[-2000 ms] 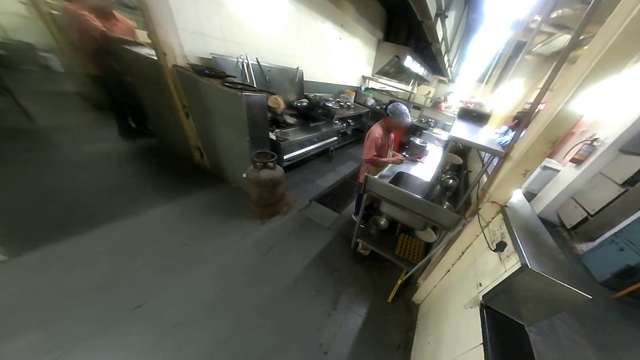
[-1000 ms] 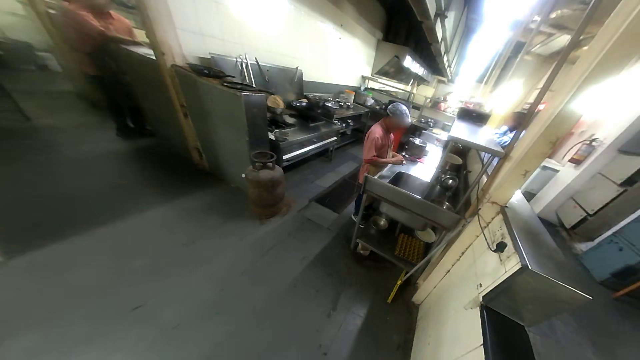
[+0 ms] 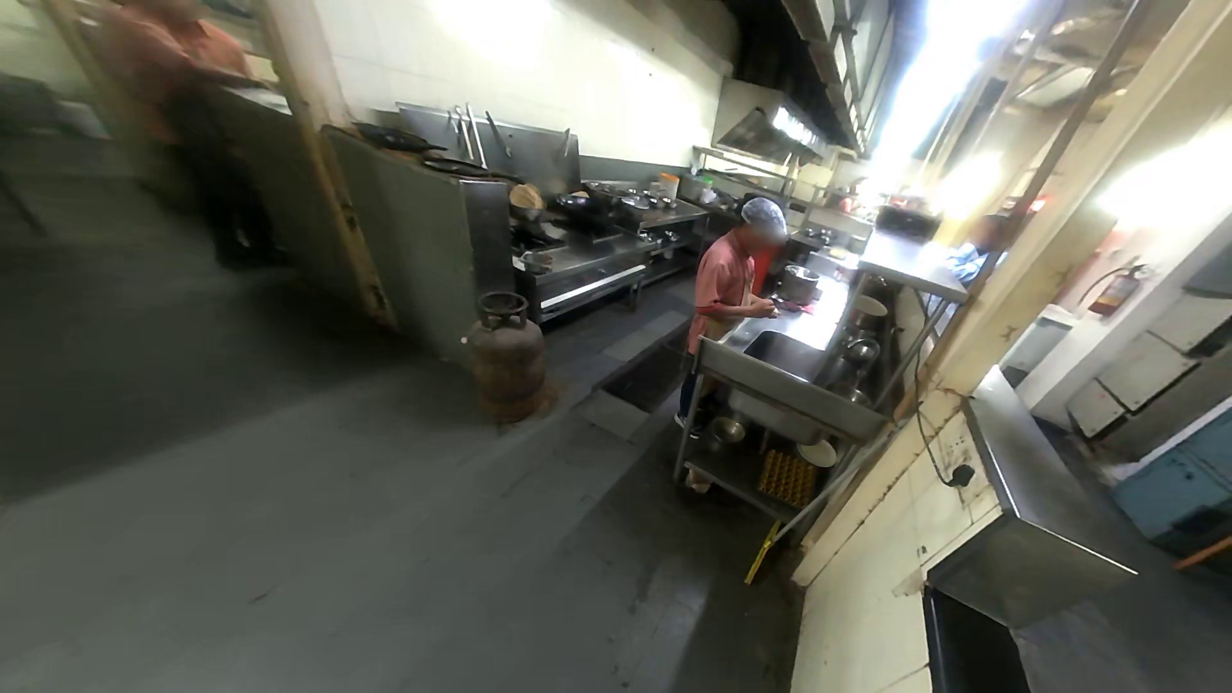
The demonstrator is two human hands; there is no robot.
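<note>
Neither my left hand nor my right hand shows in the head view, so what they hold or touch is hidden. A rusty gas cylinder [image 3: 508,361] stands upright on the grey floor near the middle. Beyond it, a person [image 3: 727,279] in a pink shirt and a hair net stands at a steel counter with a sink [image 3: 784,354], hands together over the worktop. A metal pot [image 3: 799,285] sits on that counter. On the shelf under the sink are a metal bowl [image 3: 728,429] and an egg tray [image 3: 787,478].
A cooking range [image 3: 587,255] with pans runs along the back wall behind a low partition [image 3: 414,236]. Another person [image 3: 183,106] stands at the upper left. At the right are a steel ledge [image 3: 1049,481] on a tiled wall and a fire extinguisher [image 3: 1116,291]. A floor drain [image 3: 647,378] lies beside the counter.
</note>
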